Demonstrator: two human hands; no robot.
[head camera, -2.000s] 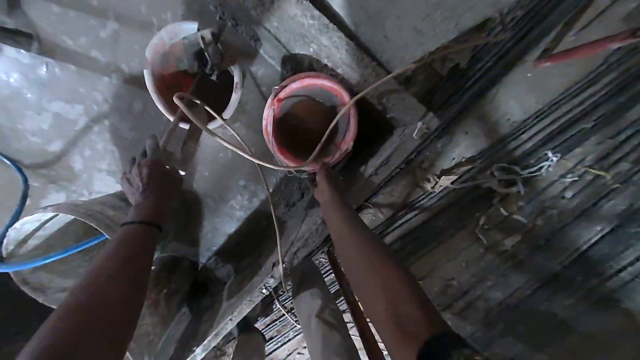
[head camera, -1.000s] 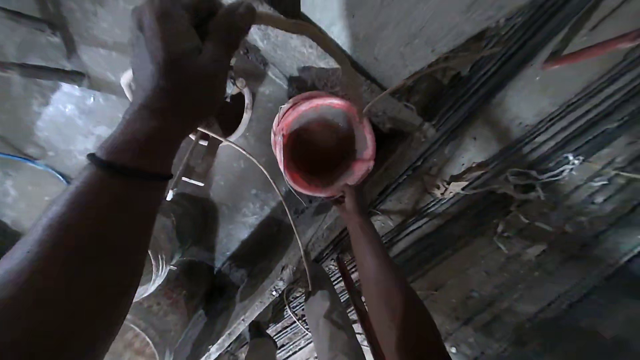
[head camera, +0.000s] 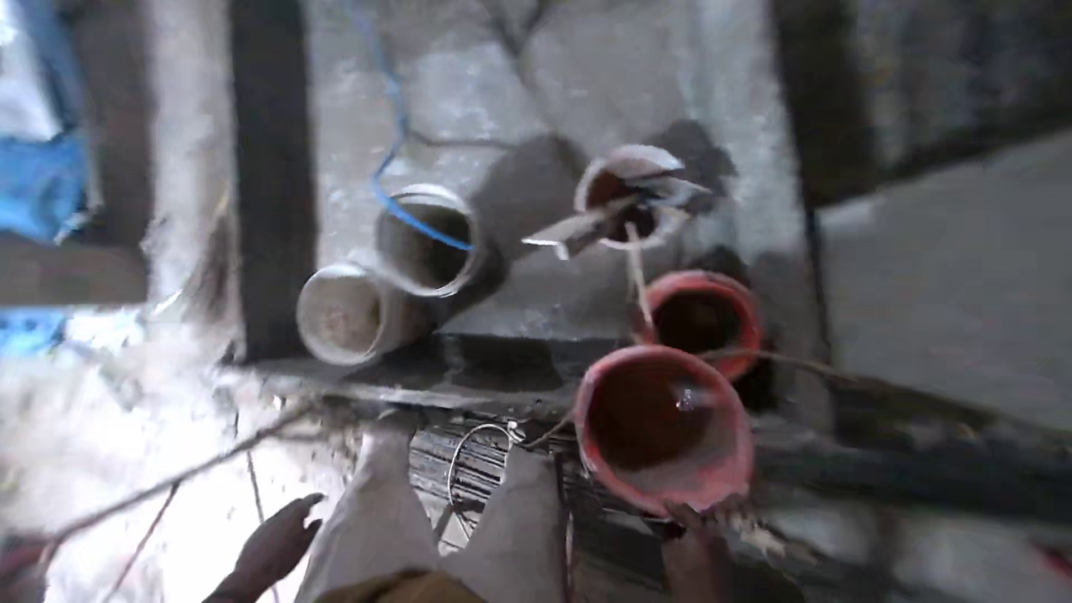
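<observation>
My right hand (head camera: 697, 536) grips the near rim of a red-pink bucket (head camera: 729, 435), which is tilted towards me and has something dark and reddish-brown inside. Just behind it stands a second red bucket (head camera: 748, 314), partly overlapped by the first. My left hand (head camera: 276, 540) is at the lower left, fingers apart, holding nothing, beside my trouser leg. Farther back, a white-rimmed bucket (head camera: 593, 180) holds reddish-brown material, with a flat tool or piece of wood across its mouth. A pale rope (head camera: 638, 276) runs from there to the rear red bucket.
Two pale buckets (head camera: 467, 213) (head camera: 342, 314) stand at the left, a blue hose (head camera: 394, 197) reaching into one. Dark rods (head camera: 444, 456) and a wire loop lie between my legs. A rope (head camera: 193, 471) crosses the lower left. Blue sheeting (head camera: 42, 188) lies at the far left.
My left hand, raised at the upper left one second ago, is now low beside my leg. A second red bucket now shows behind the held one. The view has swung left.
</observation>
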